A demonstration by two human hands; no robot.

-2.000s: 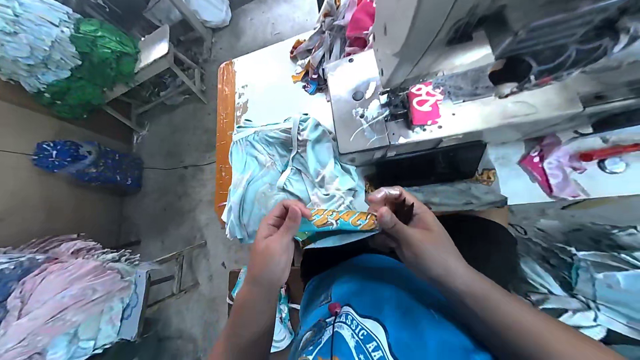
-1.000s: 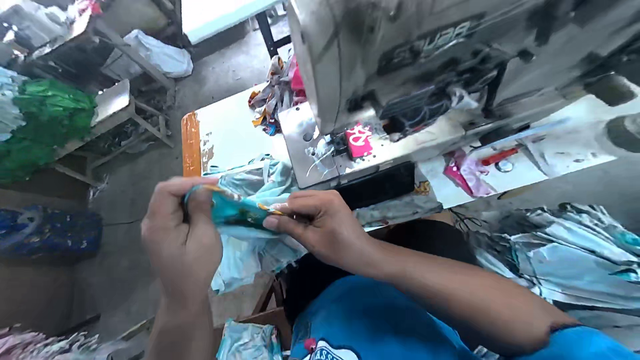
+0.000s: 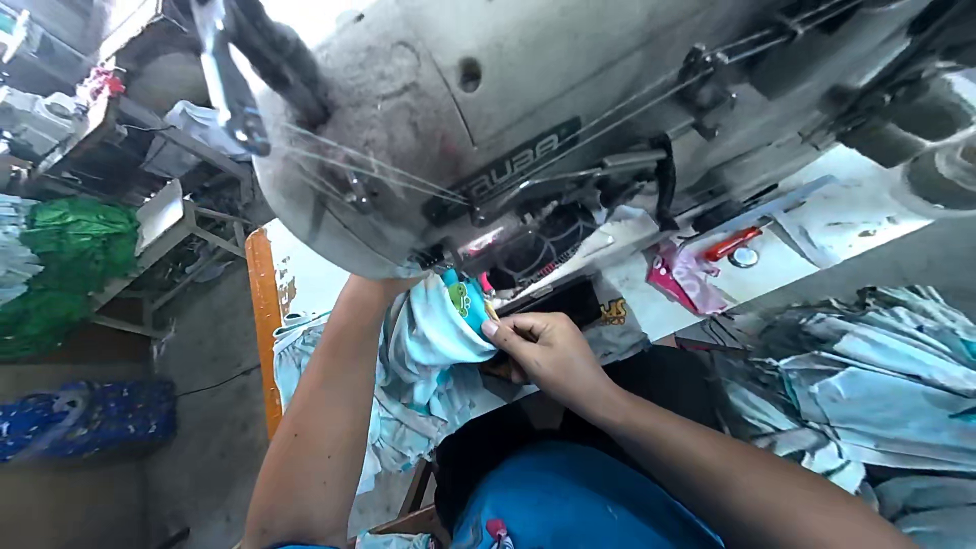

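Note:
A light blue garment point(image 3: 435, 328) with a teal printed band point(image 3: 471, 309) lies at the near side of the industrial sewing machine point(image 3: 396, 137), its top edge by the needle area. My right hand point(image 3: 545, 354) pinches the band's right edge between thumb and fingers. Only the wrist end of my left hand point(image 3: 381, 286) shows; its fingers are hidden behind the machine head, close to the garment's far edge. More of the pale gathered cloth point(image 3: 305, 354) hangs over the table beside my left forearm.
The table's worn orange edge point(image 3: 263, 320) runs along the left. Right of the needle area lie pink cloth point(image 3: 686, 282), a red-handled tool point(image 3: 732, 244) and a small round metal item point(image 3: 743, 257). Piled pale garments point(image 3: 877, 381) stand at the right. Thread lines cross the machine's front.
Both hands have moved with the teal band from in front of my body to the machine's needle area. My left hand has gone behind the machine head. The view has shifted closer to the machine.

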